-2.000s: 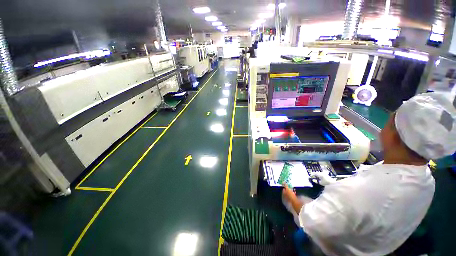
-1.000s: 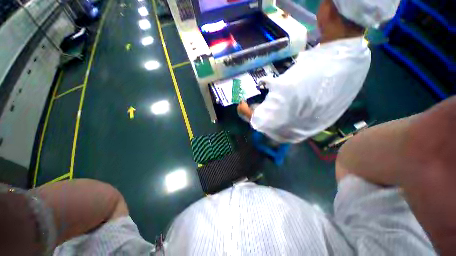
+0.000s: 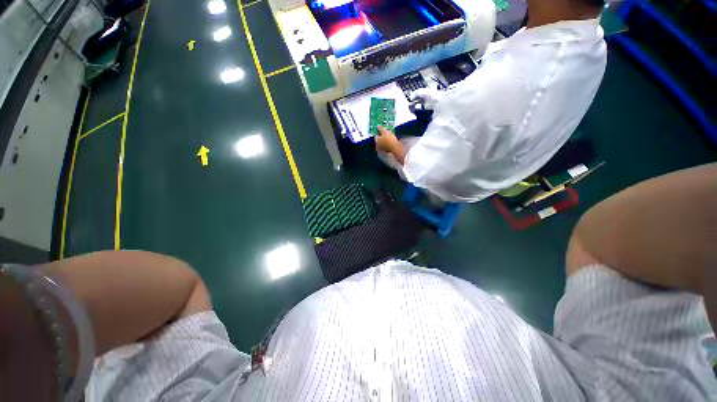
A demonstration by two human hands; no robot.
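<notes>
Both my forearms reach up out of the picture at the lower left and lower right; neither of my hands shows. A slotted rack filled with upright green boards (image 3: 338, 210) stands on the floor in front of me. A plain black ribbed rack (image 3: 369, 245) stands against its near side. A seated person in a white coat holds a green circuit board (image 3: 382, 115) with a bare hand over a white record sheet (image 3: 358, 114) on the machine's front shelf. The person's other hand, in a white glove, is beside the keyboard (image 3: 410, 83).
The AOI machine (image 3: 401, 67) stands ahead, its bay lit red and blue, with another green board on its front left corner. The person's blue stool (image 3: 432, 210) and a red base (image 3: 538, 220) are on the floor. Blue shelving is at upper right; long cream machines are at left.
The view has tipped down from the aisle, and my forearms and white-shirted body have come into the picture. The person's green board has turned and now lies flatter to view.
</notes>
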